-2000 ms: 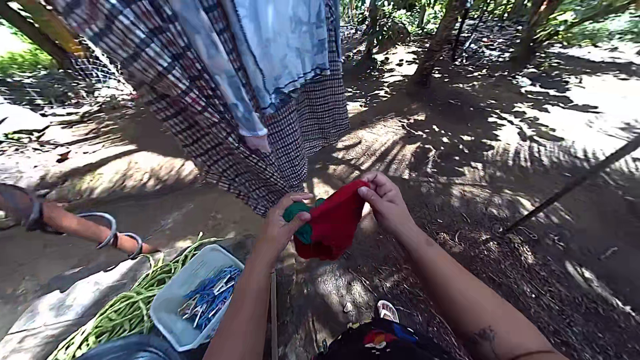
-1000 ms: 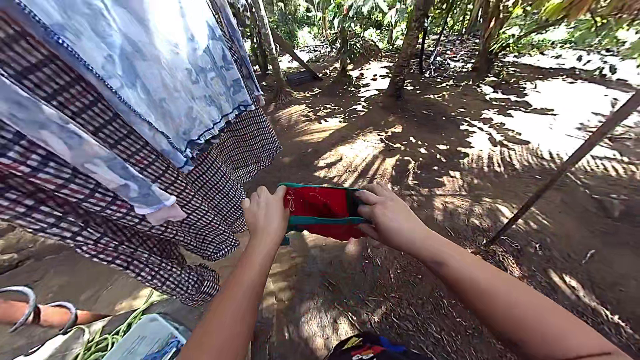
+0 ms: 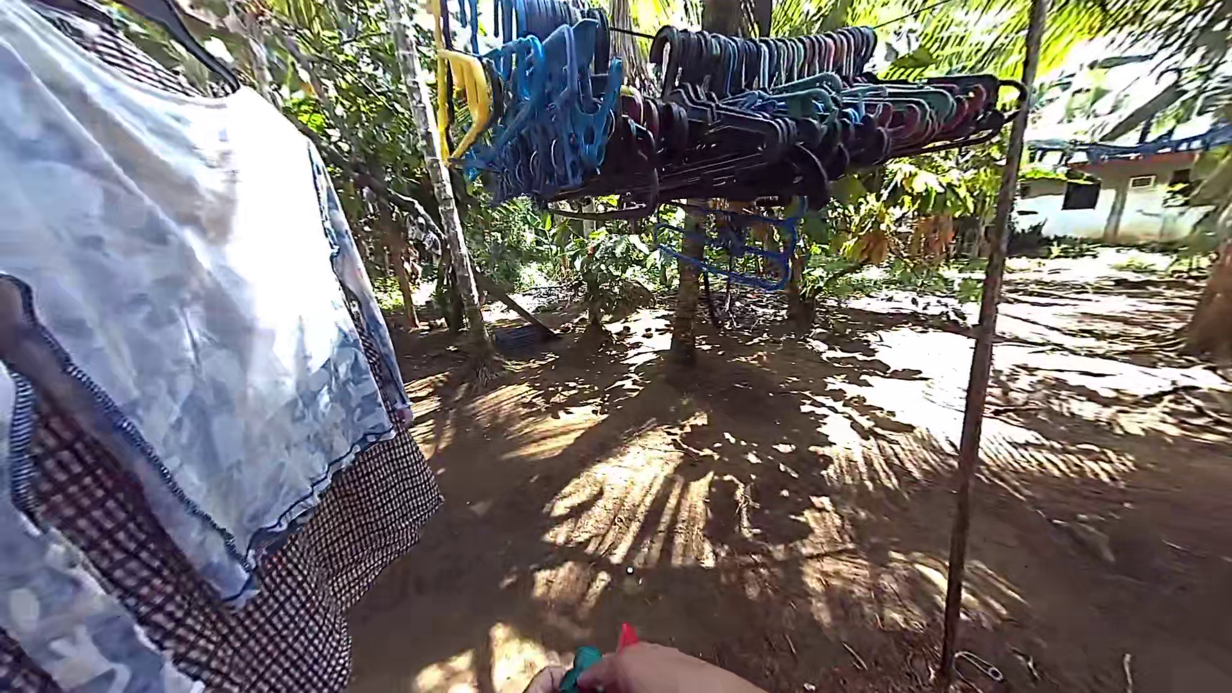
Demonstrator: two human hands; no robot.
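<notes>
At the bottom edge of the head view, my left hand (image 3: 547,680) and my right hand (image 3: 664,670) are close together on a red and green cloth garment (image 3: 581,664). Only a green bit and a small red tip of it show; the rest lies below the frame. To the left hangs a light blue and white patterned shirt (image 3: 221,318), with a checked cloth (image 3: 375,510) behind and under it. Many plastic clothes hangers (image 3: 751,125) in black, blue, green and red hang on a line ahead, above my hands.
A thin upright pole (image 3: 974,404) stands at the right. Yellow hangers (image 3: 467,104) hang at the left of the row. Tree trunks (image 3: 685,289) rise from the shaded dirt ground behind, and a low building (image 3: 1116,204) stands far right.
The view has tilted up, bringing the row of hangers into sight. My hands, apart on the garment's green-edged opening one second ago, are now close together on it.
</notes>
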